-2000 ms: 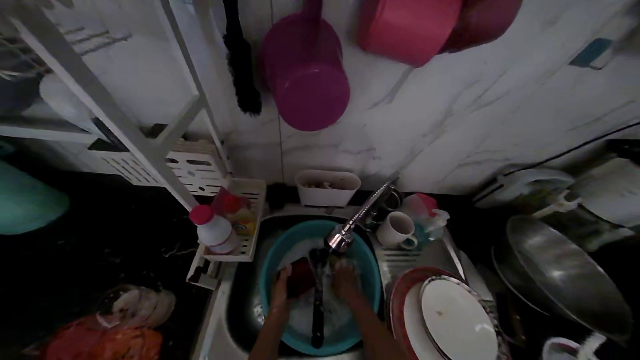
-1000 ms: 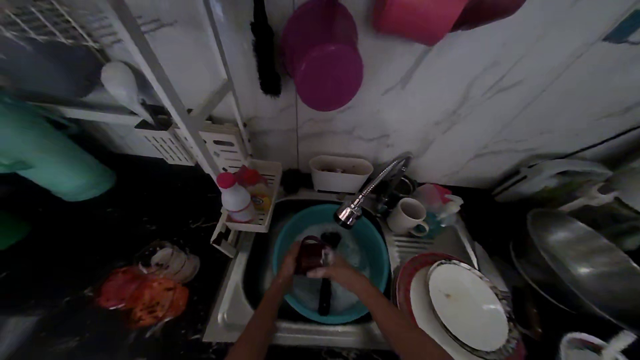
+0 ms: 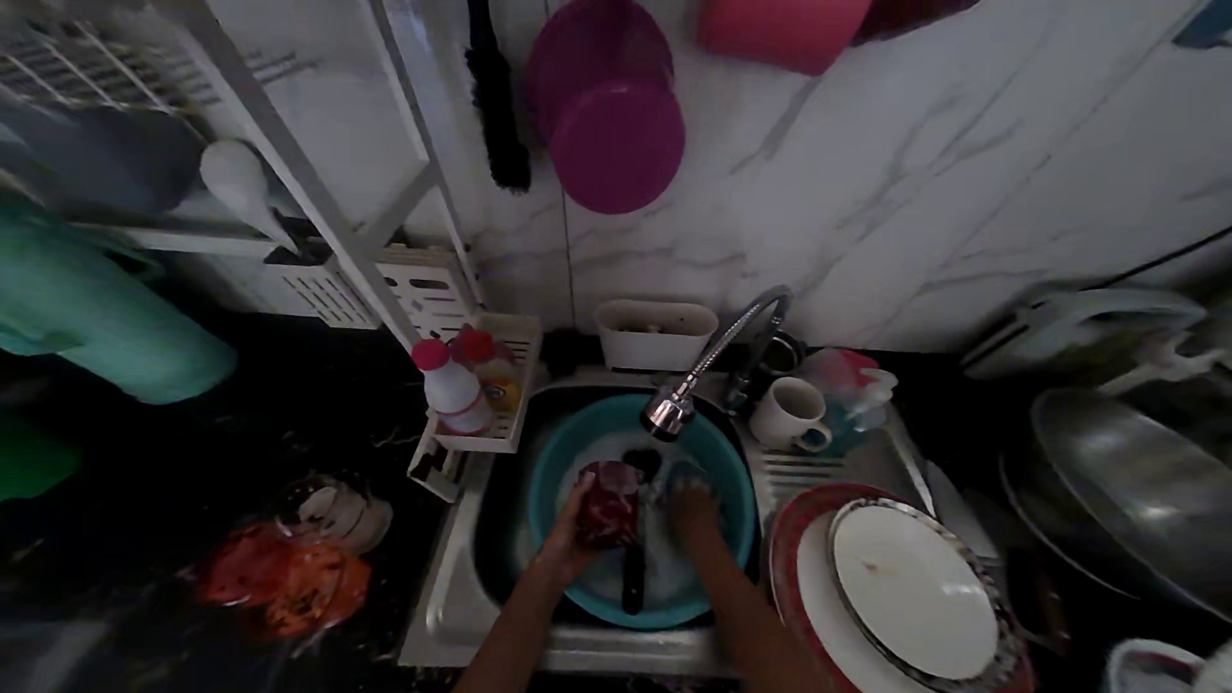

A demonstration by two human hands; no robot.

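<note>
My left hand (image 3: 570,529) grips a dark red cup (image 3: 608,505) with suds on it, above the water in a teal plastic basin (image 3: 543,481). The basin sits in a stainless steel sink (image 3: 452,616). My right hand (image 3: 691,500) is at the basin's right side, at the sudsy water, near a blurred greyish thing; whether it holds this I cannot tell. Between the hands a utensil with a black handle (image 3: 633,577) lies in the basin, partly behind the cup. The chrome faucet head (image 3: 668,412) hangs over the basin's back edge.
Stacked plates (image 3: 914,587) and a white mug (image 3: 789,416) stand on the right drainboard. Bottles (image 3: 452,387) sit in a rack at the left. Red and orange glassware (image 3: 289,577) lies on the dark counter. A metal wok (image 3: 1145,481) is far right, a white holder (image 3: 656,334) behind the sink.
My right hand has moved from the red cup, where it was a second ago, to the basin's right side. My left hand keeps hold of the cup.
</note>
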